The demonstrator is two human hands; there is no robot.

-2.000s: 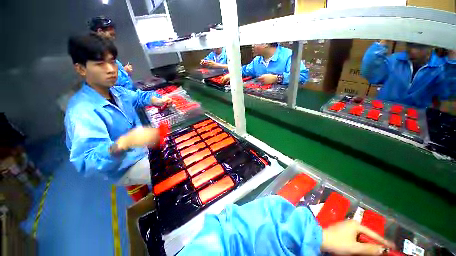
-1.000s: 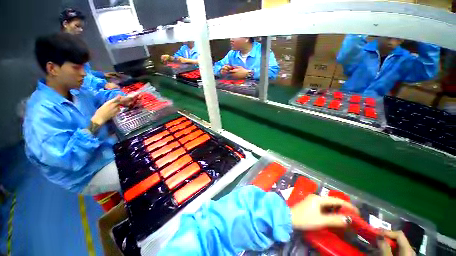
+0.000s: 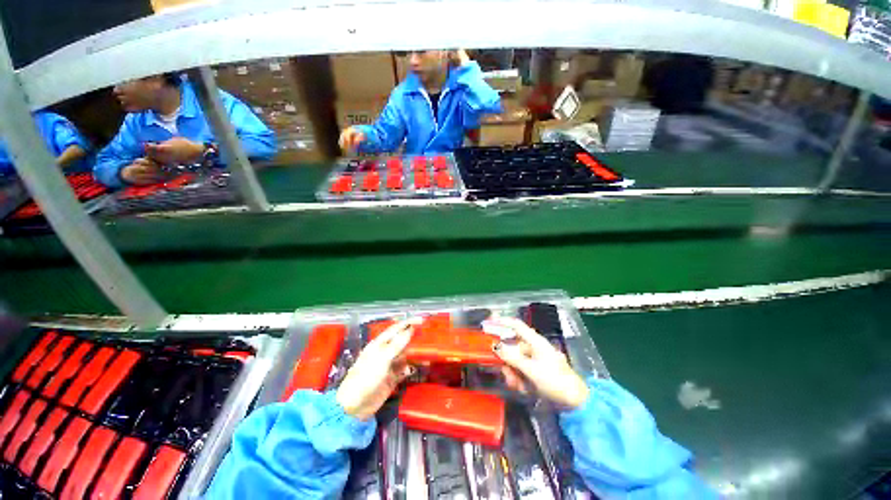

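My left hand (image 3: 379, 369) and my right hand (image 3: 538, 363) hold a red-backed phone (image 3: 454, 346) level between them, above the clear tray (image 3: 440, 305). Fingers of each hand grip one end of it. A loose red back cover (image 3: 451, 413) lies across the tray just below it. Another red piece (image 3: 318, 359) sits in the tray's left pocket. Black phones (image 3: 443, 467) lie in the near row, and a black phone (image 3: 544, 320) is at the far right corner. Red pieces behind my hands are partly hidden.
The black cover tray (image 3: 195, 395) with rows of red covers is at left. The green belt (image 3: 391, 256) runs across behind a pale metal edge. White posts (image 3: 83, 210) carry the overhead shelf (image 3: 469, 27). Workers in blue sit across the belt, with a clear tray (image 3: 391, 179) and black tray (image 3: 528, 168).
The view has swung right and down; the worker at left is out of view. Both hands now hold the phone level between them. The worker across has lowered one arm.
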